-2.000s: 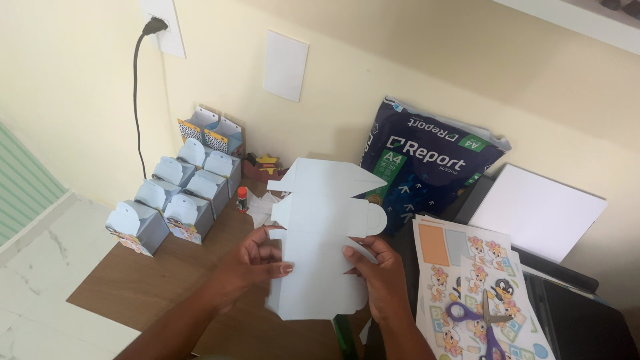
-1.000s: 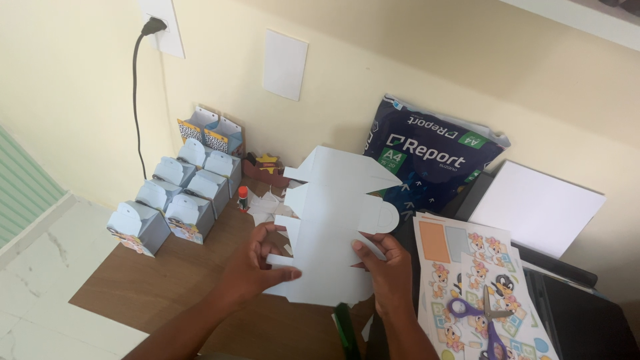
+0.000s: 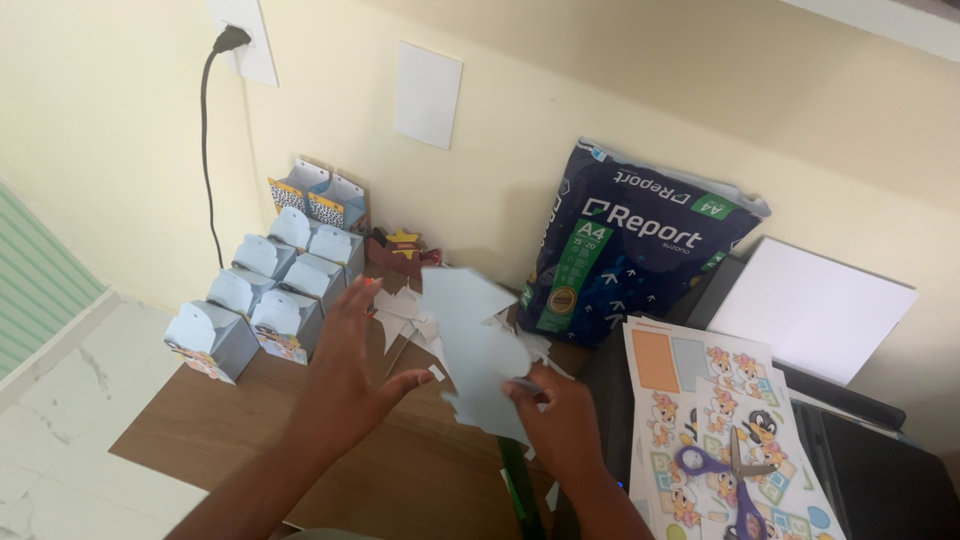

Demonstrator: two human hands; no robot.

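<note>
A light blue cut paper box template (image 3: 480,360) is held up, tilted, over the wooden table. My right hand (image 3: 559,416) grips its lower right edge between thumb and fingers. Apart from the sheet, to its left, my left hand (image 3: 360,375) is raised with thumb and fingers spread and nothing in it. White paper scraps (image 3: 405,319) lie behind and beneath the template. Left of my left hand stand several folded light blue paper boxes (image 3: 217,341) with printed cartoon figures. Below the template is a green strip-like object (image 3: 521,487), partly hidden.
A blue Report A4 paper pack (image 3: 630,247) leans on the wall. At right, purple-handled scissors (image 3: 739,469) lie on printed cartoon sheets (image 3: 656,360) over a black printer (image 3: 870,465) with white paper (image 3: 814,307). A black cable (image 3: 206,150) hangs at left above the wooden tabletop (image 3: 187,427).
My left hand has let go of the template and moved away from it, fingers spread. The template, held by both hands before, is turned and tilted in my right hand.
</note>
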